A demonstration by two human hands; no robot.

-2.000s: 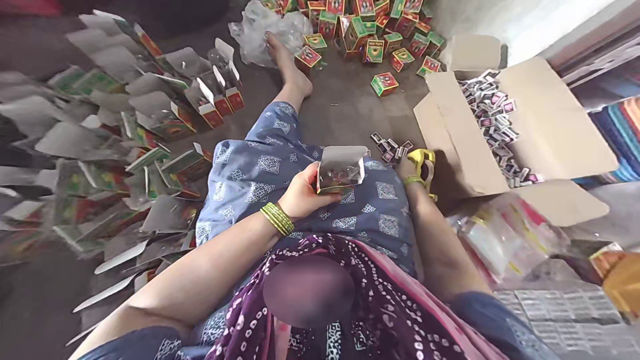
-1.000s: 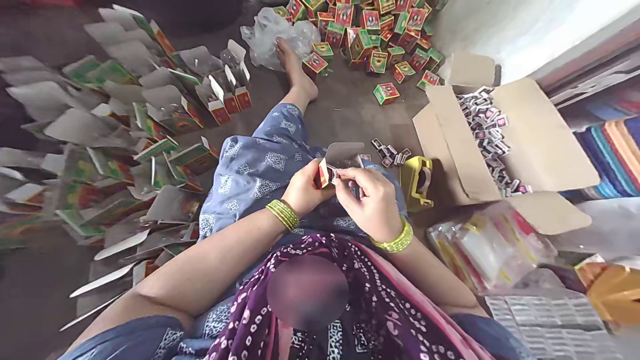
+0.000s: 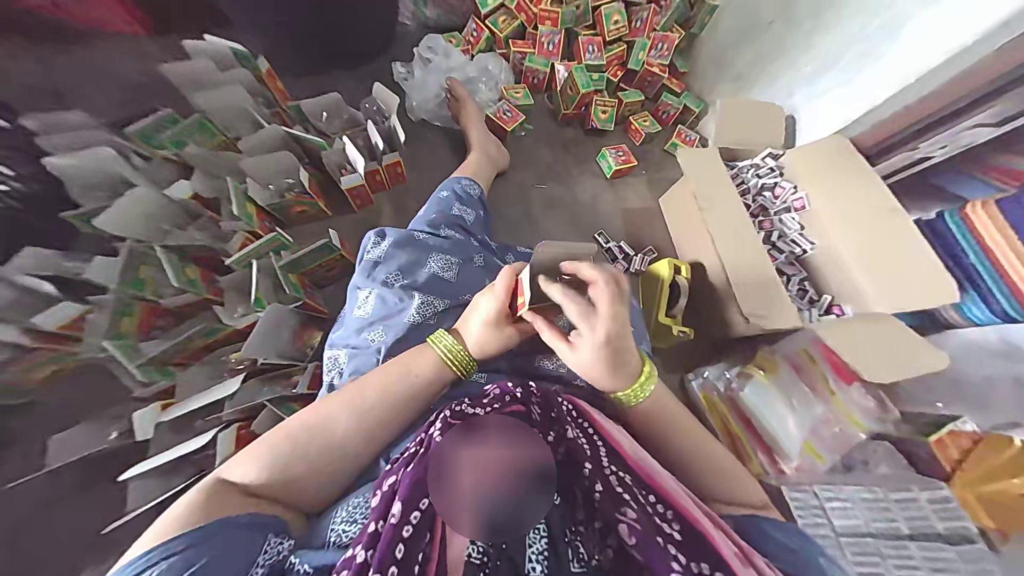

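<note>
My left hand [image 3: 494, 316] grips a small open cardboard box [image 3: 552, 272] above my lap, its grey flap standing up and a red printed side facing left. The fingers of my right hand [image 3: 596, 328] are over the box's opening, blurred; whether they hold anything is hidden. Several small matchbox-like packets [image 3: 624, 254] lie on the floor just beyond my right knee. Beside them is a yellow plastic tool [image 3: 668, 300], perhaps a tape dispenser.
Many open printed boxes [image 3: 280, 188] stand at left. Closed red-green boxes [image 3: 592, 48] are heaped ahead, near a clear plastic bag [image 3: 448, 76]. At right, a large carton [image 3: 848, 232] holds small packets [image 3: 780, 216]; plastic packets [image 3: 792, 400] and silvery-grey packs [image 3: 888, 520] lie nearer.
My right hand has come from the yellow tool's side to the box in my left hand. Since one second ago, the box's opening has turned more into view.
</note>
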